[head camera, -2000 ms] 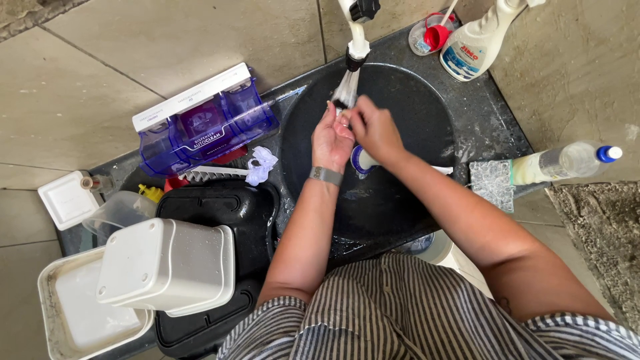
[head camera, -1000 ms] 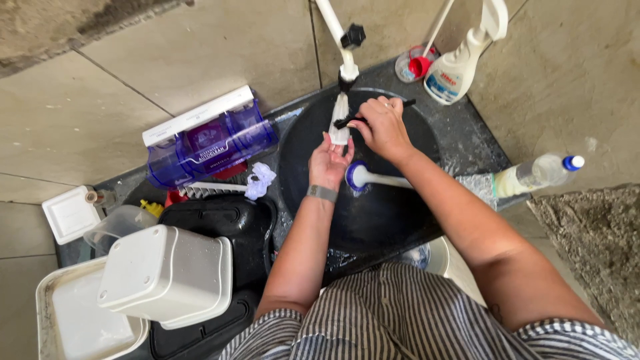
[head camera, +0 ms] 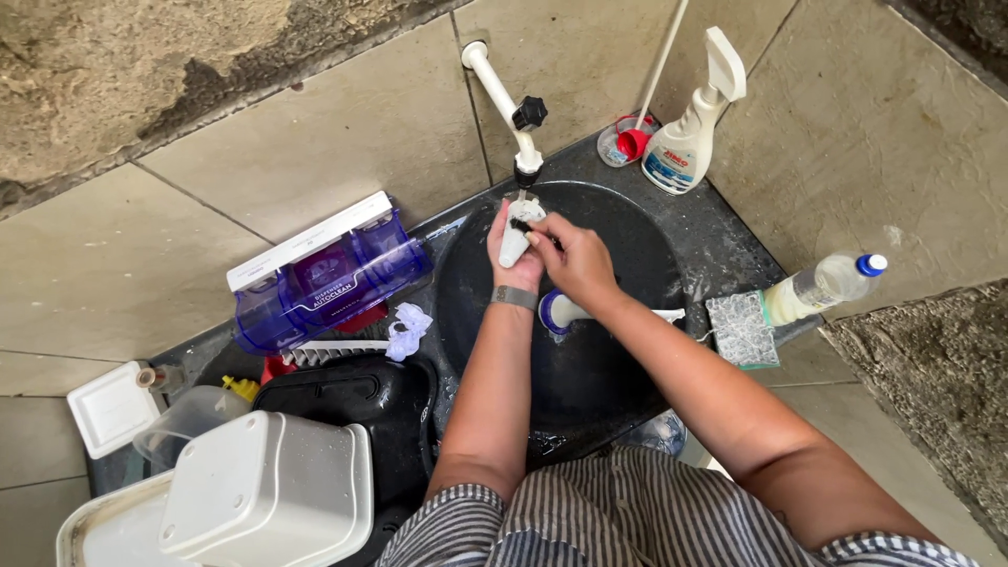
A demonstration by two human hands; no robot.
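Note:
My left hand [head camera: 516, 264] holds a small white tapered plastic piece [head camera: 517, 235] over the black sink basin [head camera: 598, 378], under the outlet of a white plastic tap [head camera: 528, 163]. Water runs from the tap onto the piece. My right hand [head camera: 576, 256] pinches a small black-bristled brush [head camera: 520, 226], its bristles against the white piece; the rest of the brush is hidden by my fingers. Below my hands, a white-handled brush with a blue-rimmed head [head camera: 559, 312] lies in the basin, partly behind my right forearm.
Left of the basin are a blue and white dispenser [head camera: 323, 283], a crumpled lilac cloth [head camera: 408, 331], a black tray [head camera: 378, 402] and white tubs [head camera: 260, 488]. A spray bottle [head camera: 681, 150] and red scoop [head camera: 632, 144] stand behind; a scouring sponge [head camera: 742, 329] and clear bottle [head camera: 827, 287] are at right.
The white piece is turned in my left hand, its narrow end now toward my wrist. The small brush's dark handle, sticking out past my right hand a second ago, is now covered.

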